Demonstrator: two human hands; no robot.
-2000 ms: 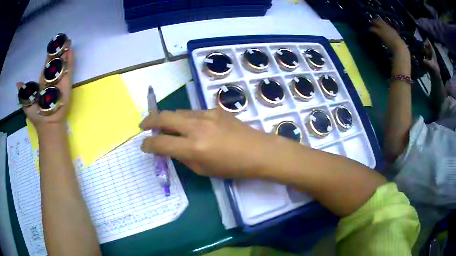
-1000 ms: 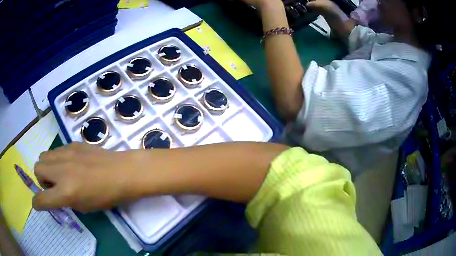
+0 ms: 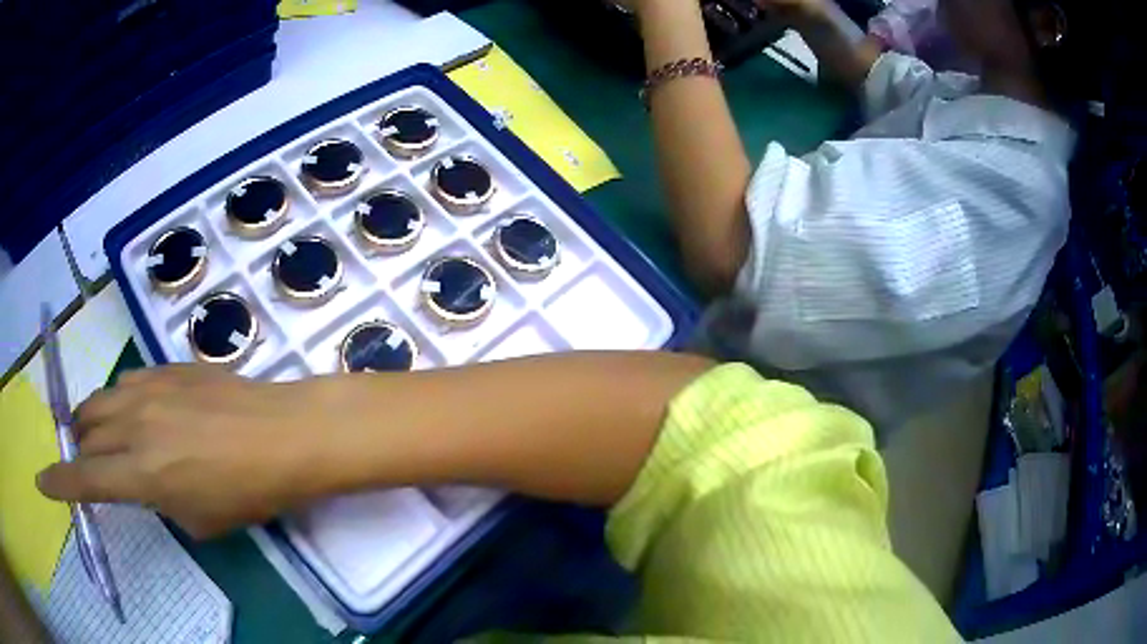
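My right hand (image 3: 189,440) is at the left, bare, palm down, with its fingers closed around the middle of a slim pale purple pen (image 3: 91,550). The pen stands out above and below the fingers, over the yellow paper (image 3: 23,459) and a gridded record sheet (image 3: 157,585). My forearm crosses the lower part of a white blister tray (image 3: 365,535) in a dark blue frame. Watch heads with black faces, gold rims and white pull tabs, such as one near the middle (image 3: 387,219), lie in its upper pockets. My left hand is out of the picture.
A tall stack of dark blue trays (image 3: 126,113) stands at the upper left on a white surface. Yellow paper (image 3: 535,113) lies beyond the tray on the green mat. A person in a pale striped shirt (image 3: 893,252) sits at the right, arm reaching forward.
My view has swung right since two seconds ago, so my left hand and its watch heads left the picture. The pen has turned more upright in my right hand since the last frame.
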